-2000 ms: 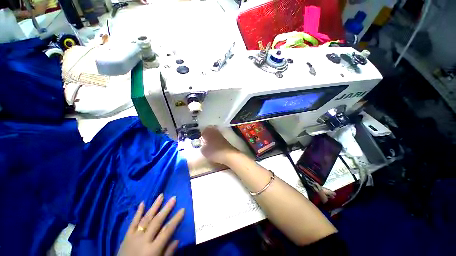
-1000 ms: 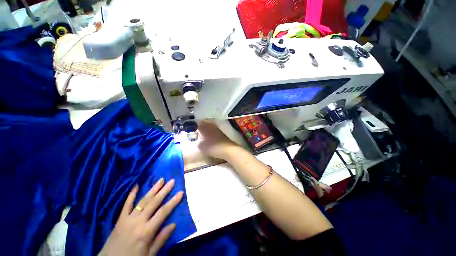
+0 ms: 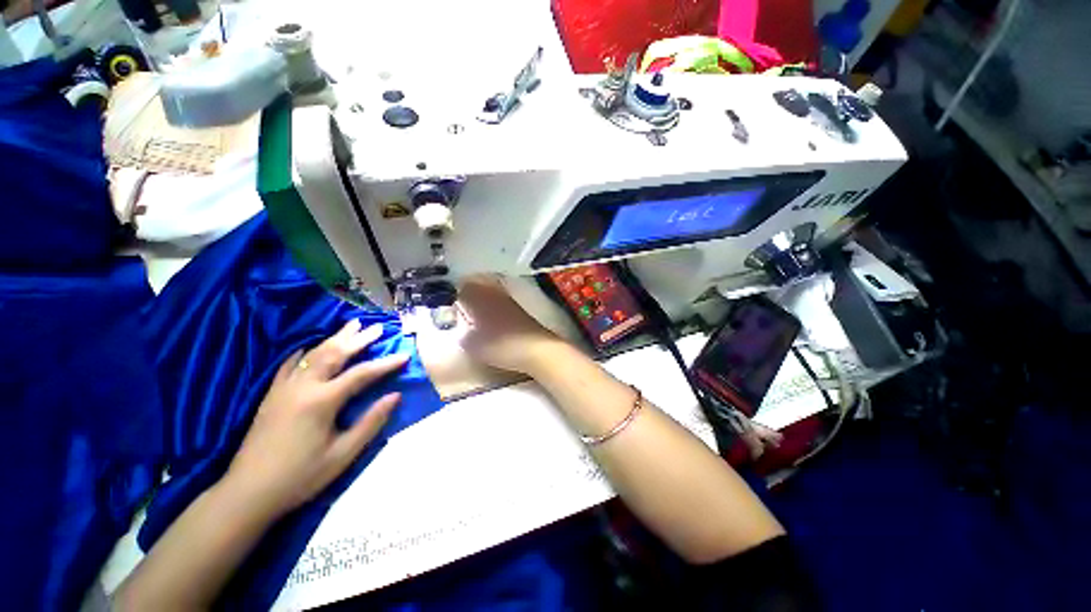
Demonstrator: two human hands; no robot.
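The shiny royal-blue garment piece (image 3: 227, 347) lies on the machine table, its right edge by the needle area. My left hand (image 3: 311, 418) lies palm down on it with fingers spread, fingertips close to the presser foot (image 3: 413, 313). My right hand (image 3: 497, 329) is under the arm of the white sewing machine (image 3: 479, 203), just right of the needle area; its fingers are partly hidden behind the machine's parts, so its hold cannot be told. A bright light falls at the needle.
A lit phone (image 3: 595, 305) lies under the machine arm, and a dark phone (image 3: 744, 356) with cables on the table's right. A grey tray (image 3: 879, 317) is at the right end. More blue fabric (image 3: 72, 407) hangs at the left. A red bag (image 3: 634, 30) is behind.
My left hand has moved up and forward over the fabric, towards the needle. The fabric's near right edge has shifted up and left, baring more table. My right hand stays beside the needle area.
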